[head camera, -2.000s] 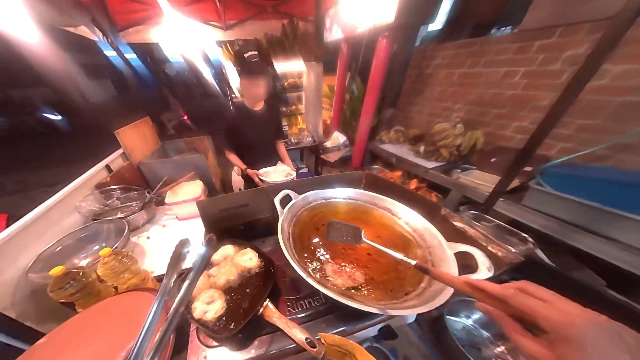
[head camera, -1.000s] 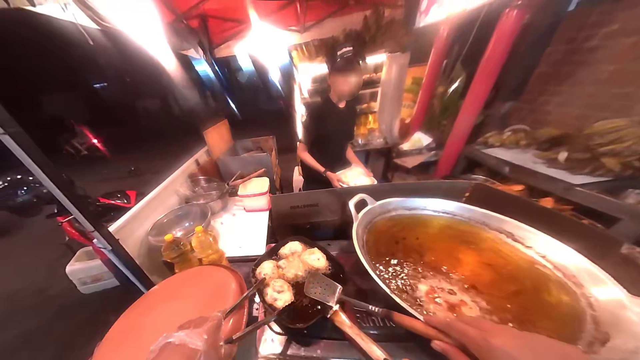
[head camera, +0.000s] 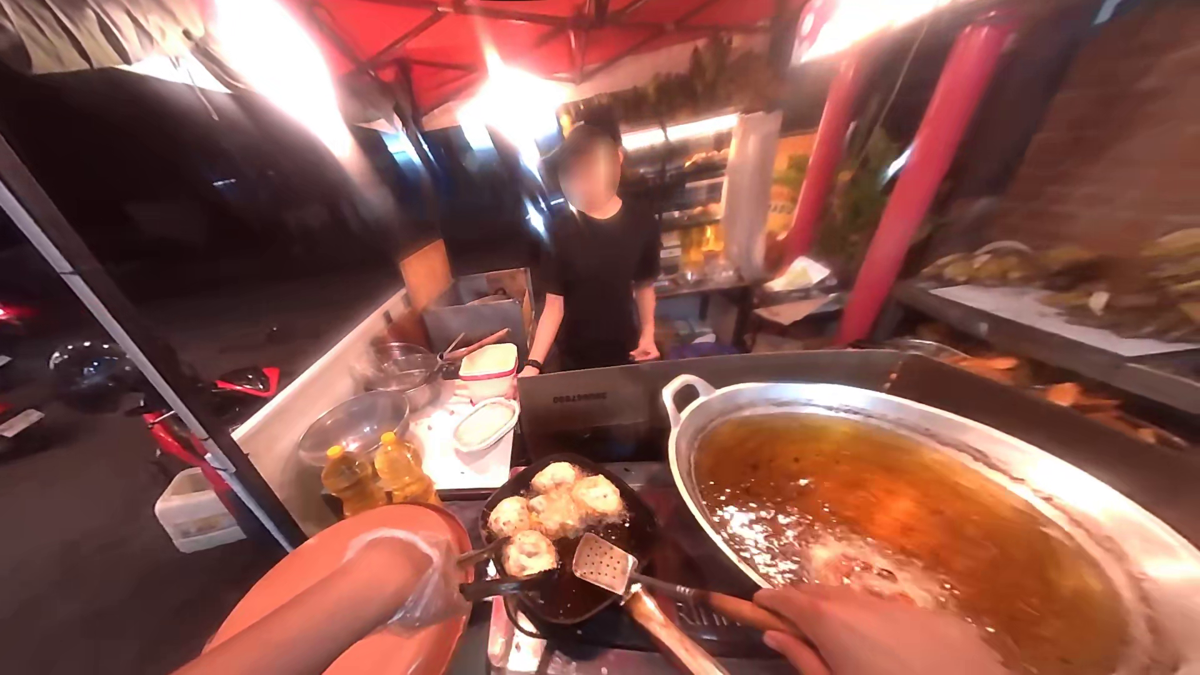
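My left hand (head camera: 412, 572), in a clear plastic glove, grips metal tongs (head camera: 497, 588) above an orange round lid or tray. The tongs reach to a browned fritter (head camera: 530, 554) at the near left of the small black frying pan (head camera: 647, 525). Several more fritters (head camera: 558, 506) lie in that pan's dark oil. My right hand (head camera: 853, 623) holds the wooden handle of a perforated metal spatula (head camera: 605, 564), whose blade is over the pan beside the fritters. To the right, a large two-handled metal wok (head camera: 689, 464) holds bubbling amber oil (head camera: 891, 487).
Two yellow-capped oil bottles (head camera: 403, 469) and clear bowls (head camera: 352, 427) stand at left, near a white tub (head camera: 489, 370) and an oval container (head camera: 486, 424). A person (head camera: 600, 262) in black stands behind the dark metal guard (head camera: 600, 398). An orange round surface (head camera: 253, 581) lies under my left arm.
The spatula has moved from the wok to the small pan. My left hand has come in further with the tongs. The person behind no longer holds the white container. The view has swung left.
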